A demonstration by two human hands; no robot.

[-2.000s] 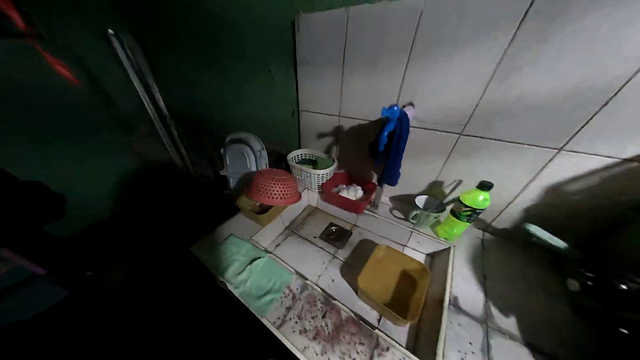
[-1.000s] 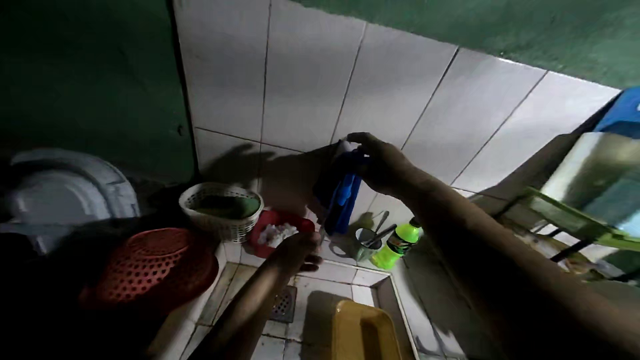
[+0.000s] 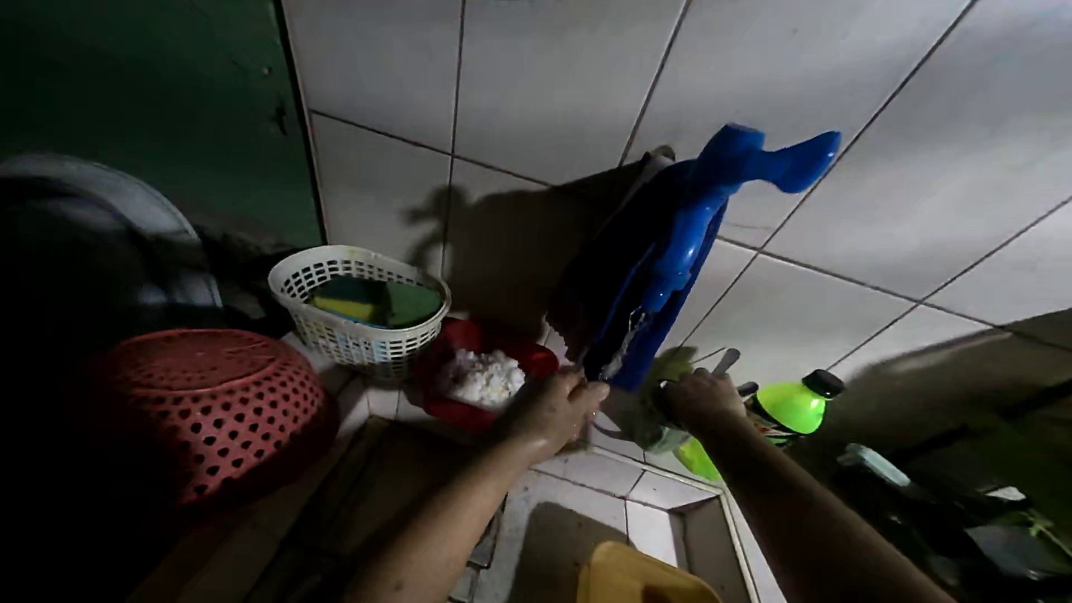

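Observation:
Water runs from a blue plastic faucet on the tiled wall, in front of a dark blue cloth that hangs there. My left hand is under the stream, fingers bent; whether it holds anything is hidden. At the cup, beside the green bottle, is my right hand, its fingers curled at the rim by a spoon handle. The hand hides much of the cup, so its grip is unclear. A red plastic container with a white crumbly mass stands left of my left hand.
A white plastic basket holds sponges. An upturned red colander is at the left, with grey round lids or basins behind. Below lies the tiled sink with a yellow-brown plastic basin. Dark objects stand at the right.
My right hand has moved down from the faucet to the cup. Water now runs from the faucet onto my left hand. The view has come closer to the wall.

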